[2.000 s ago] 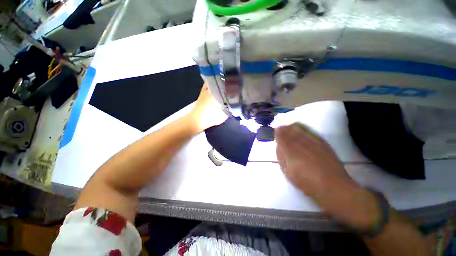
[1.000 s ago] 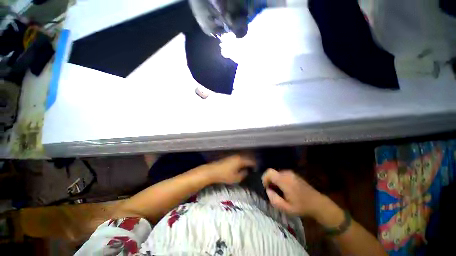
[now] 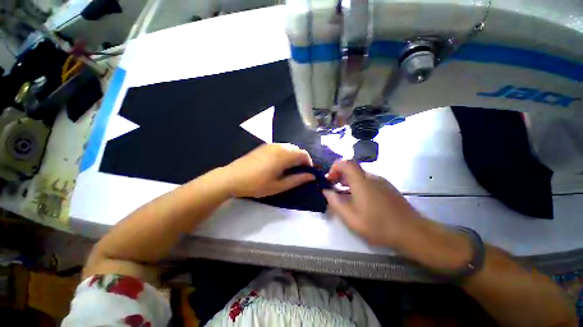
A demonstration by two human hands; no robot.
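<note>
Black cloth [image 3: 192, 118] lies flat on the white table left of the needle, with a white triangular gap between its parts. My left hand [image 3: 272, 170] rests on the cloth and pinches its edge just in front of the needle area. My right hand [image 3: 371, 201] pinches the same cloth from the right, fingertips close to my left fingers. The cloth between the fingertips is partly hidden. The sewing machine head [image 3: 319, 83] stands right behind, its lamp glaring at the needle.
A curved black cut piece [image 3: 505, 159] lies right of the needle. Blue tape [image 3: 104, 121] marks the left table end. A grey measuring strip [image 3: 287, 257] runs along the front edge. A round machine part [image 3: 23, 145] is at far left.
My hands have risen from my lap to the cloth near the needle. More black cloth now lies left of the needle. The view has tilted back up to the machine head.
</note>
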